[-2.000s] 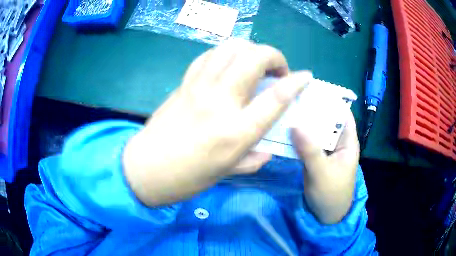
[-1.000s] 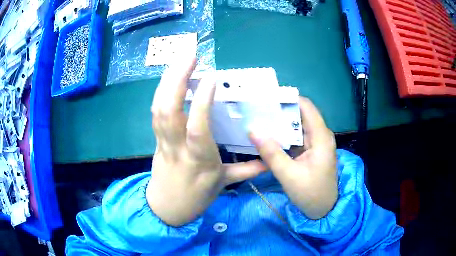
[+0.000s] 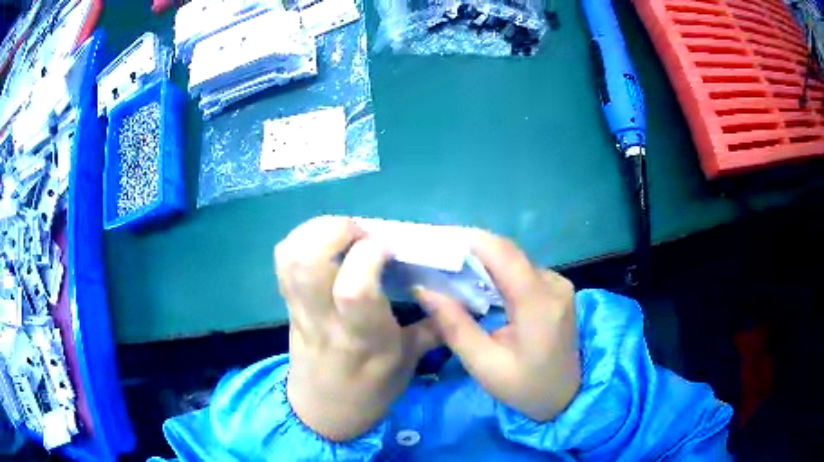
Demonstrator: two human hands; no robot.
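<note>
A white housing (image 3: 420, 245) is held at the bench's near edge, tilted, with its far long side up. My left hand (image 3: 348, 316) grips its left end, fingers bent over the top. My right hand (image 3: 515, 329) grips its right end, with the thumb on the near face. The fingers hide both ends of the housing, and its inside cannot be made out.
A blue screw bin (image 3: 140, 158) and large blue tray of white parts (image 3: 90, 271) are at left. Stacked white plates (image 3: 248, 59) and a holed plate (image 3: 304, 140) lie on clear plastic. A bag of black fittings (image 3: 479, 25), blue screwdriver (image 3: 619, 86) and red-orange rack (image 3: 741, 86) lie beyond.
The view has shifted, showing more of the bench's far side. Both hands still hold the housing, which has tilted and sits lower in view. The left fingers have closed over its left end.
</note>
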